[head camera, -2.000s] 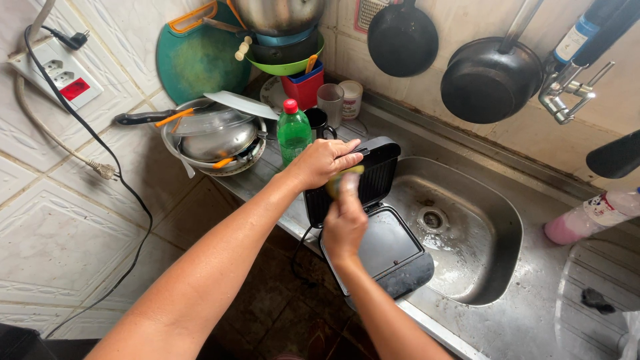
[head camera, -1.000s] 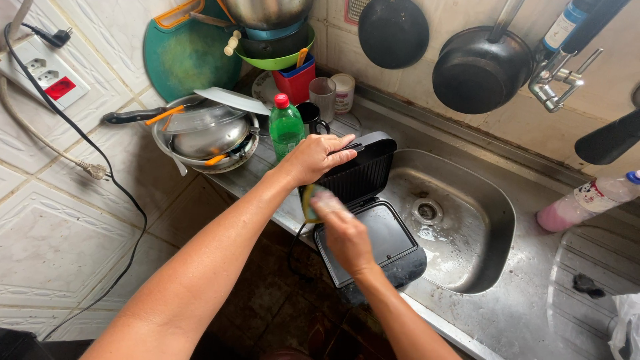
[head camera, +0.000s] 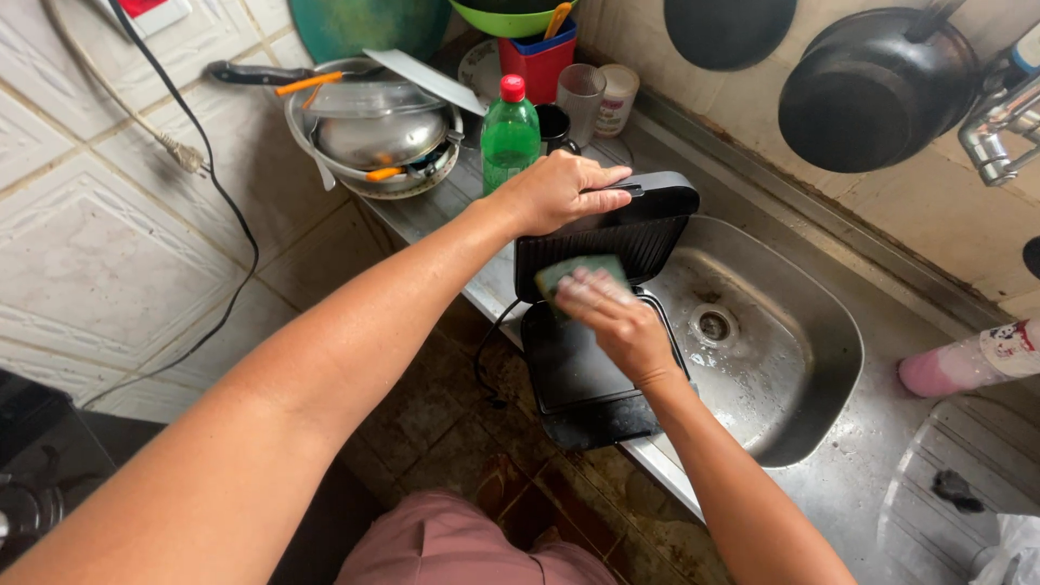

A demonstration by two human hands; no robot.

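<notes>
A black electric sandwich grill (head camera: 601,406) stands with its lid raised on the steel counter's front edge, beside the sink. My left hand (head camera: 561,191) grips the top of the lid by its handle. In my right hand (head camera: 613,317) is a sponge (head camera: 577,272), its green side showing, pressed at the ribbed plate inside the lid; hand and sponge are blurred. The smooth lower plate lies partly under my right hand. A black cord (head camera: 479,349) hangs from the grill over the counter edge.
Right of the grill is the steel sink basin (head camera: 772,349). Behind my left hand stand a green bottle (head camera: 510,134), a black mug (head camera: 554,126) and a glass (head camera: 580,101). A colander of dishes (head camera: 378,138) sits at left. Pans (head camera: 877,89) hang above; a pink-filled bottle (head camera: 967,357) lies right.
My right hand with the sponge has moved up from beside the grill's open gap onto the ribbed lid plate. My left hand keeps its hold on the lid.
</notes>
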